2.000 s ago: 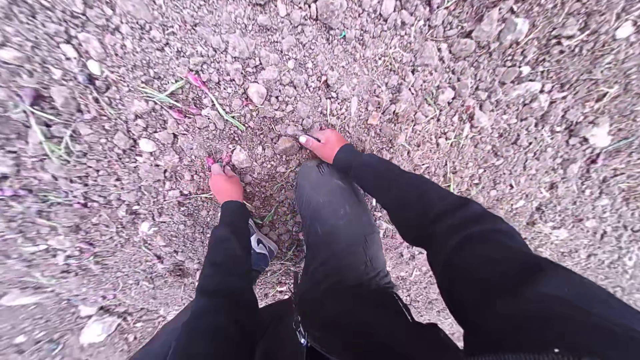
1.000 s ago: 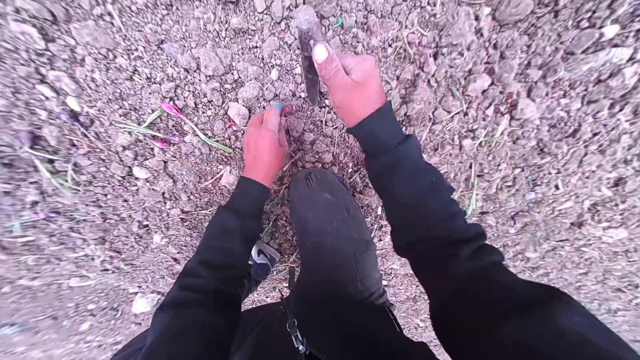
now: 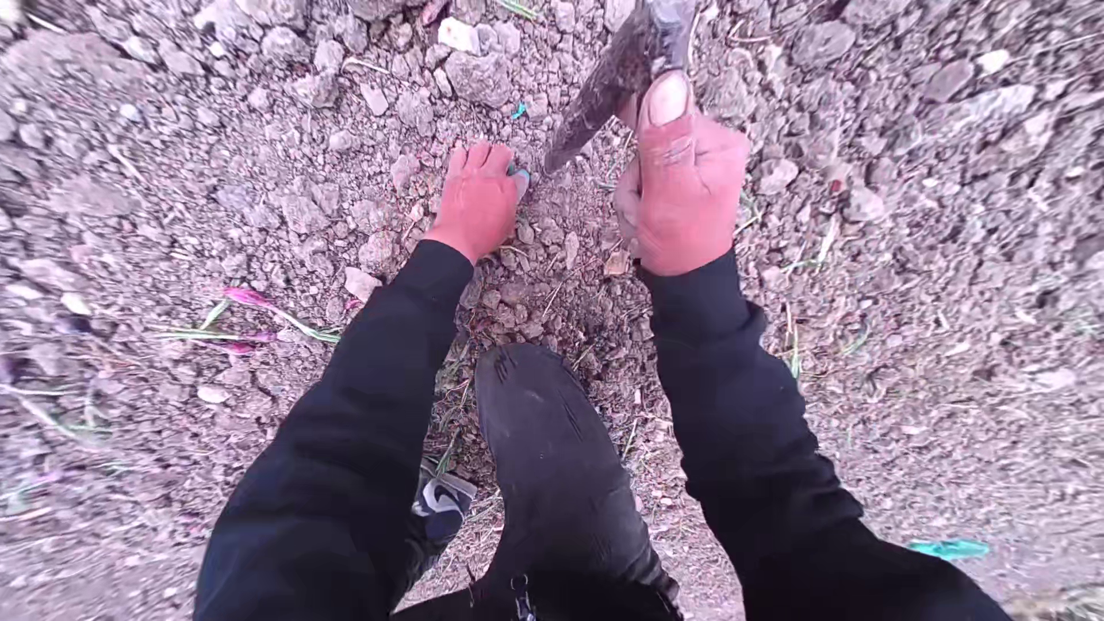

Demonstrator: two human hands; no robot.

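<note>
My right hand (image 3: 686, 177) grips a dark, soil-caked hand tool (image 3: 604, 86), thumb along its top, the narrow end slanting down to the left towards the soil. The tool's exact kind cannot be told. Just left of its tip, my left hand (image 3: 479, 203) rests low on the cloddy soil, back of the hand up, with a small bluish-green thing showing by the thumb. Its fingertips are hidden, so a hold on anything cannot be told. Purple-red onion-like bulbs with green stems (image 3: 248, 296) lie on the ground beyond my left forearm.
Loose stones and clods (image 3: 479, 78) cover the ground. My bent knee (image 3: 526, 371) is between my arms, with a shoe (image 3: 444, 504) to its left. More green stems (image 3: 65, 418) lie at the far left. A green scrap (image 3: 949, 548) lies at the lower right.
Two seconds ago both hands were low near the knee; the right hand with the tool has since been raised forward. My left hand has moved forward and right, away from beside the bulbs.
</note>
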